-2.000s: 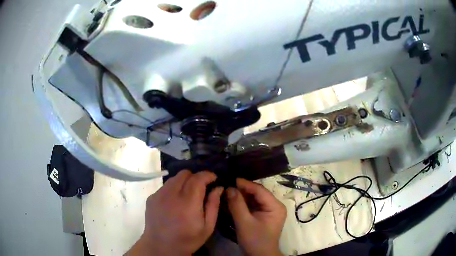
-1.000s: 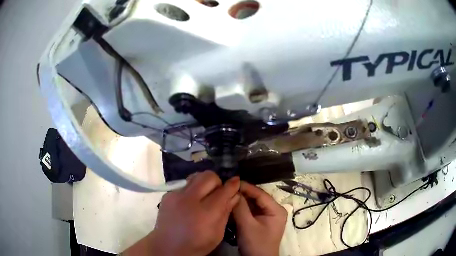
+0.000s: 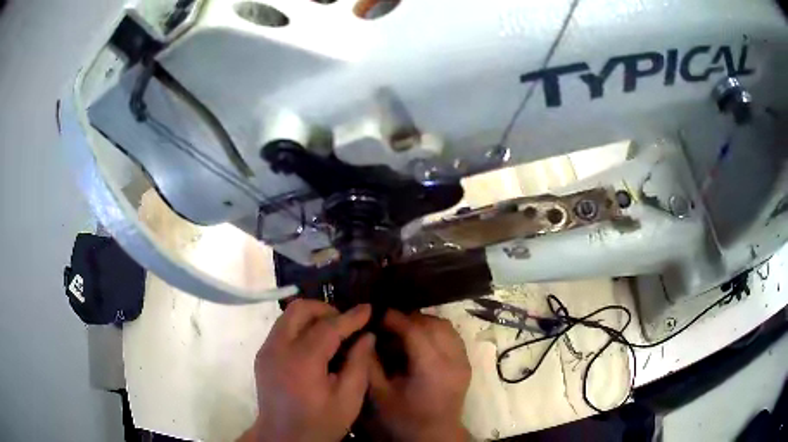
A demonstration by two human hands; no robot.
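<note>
Black fabric (image 3: 395,352) lies between my two hands, at the front end of the sewing machine's cylinder arm. My left hand (image 3: 309,367) holds it from the left, with thumb and fingertips pinched close to the needle area. My right hand (image 3: 422,371) holds it from the right, fingers bent. The dark tension discs (image 3: 354,211) on the machine head (image 3: 449,78) hang above my fingertips. The needle and presser foot cannot be made out. More dark material or a dark cover (image 3: 445,278) sits on the arm's end.
The pale cylinder arm (image 3: 587,250) with a brown worn metal strip (image 3: 510,222) runs right. Thread snips (image 3: 510,317) with a looped black cord (image 3: 609,345) lie right of my hands. A small black pouch with a white label (image 3: 105,278) lies at the table's left edge.
The lever at the head's left end has moved up. My hands have shifted from touching each other to slightly apart at the fingertips, showing black fabric between them. The whole view has shifted a little.
</note>
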